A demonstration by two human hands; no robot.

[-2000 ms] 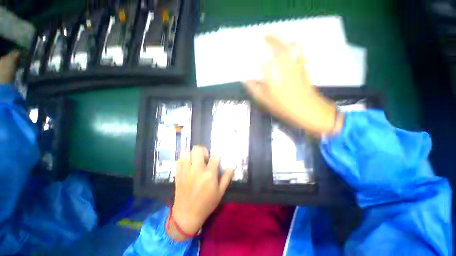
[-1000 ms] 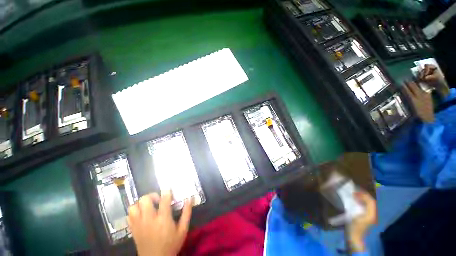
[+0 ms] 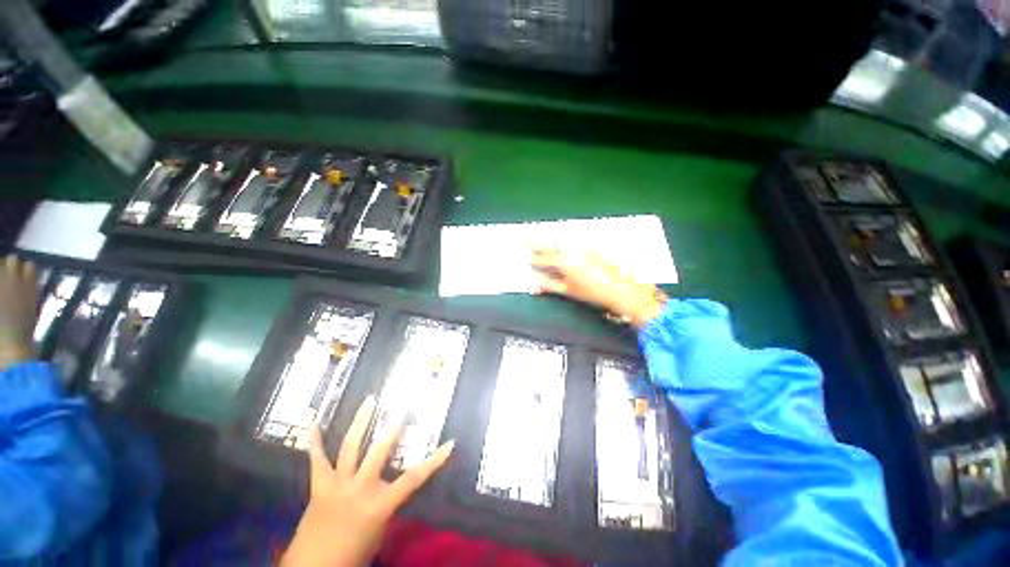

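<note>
A black foam tray (image 3: 473, 421) lies in front of me with several opened phones side by side, silvery with glare. My left hand (image 3: 357, 487) is spread, fingers apart, at the near end of the second phone from the left (image 3: 421, 382); it holds nothing visible. A white sheet with a toothed far edge (image 3: 487, 257) lies beyond the tray. My right hand (image 3: 593, 286) rests with its fingertips on this sheet; the fingertips blur into the white, so I cannot tell whether they hold a piece.
Another phone tray (image 3: 260, 249) lies at the far left, and a stacked one (image 3: 886, 366) on the right. At the left edge are another person's hand (image 3: 16, 310), a tray (image 3: 83, 332) and a white sheet (image 3: 67, 227). A dark basket (image 3: 526, 33) stands behind.
The view has swung. My right hand has moved from the lower right, where it was blurred near a pale thing, onto the white sheet. My left hand remains at the tray's near side.
</note>
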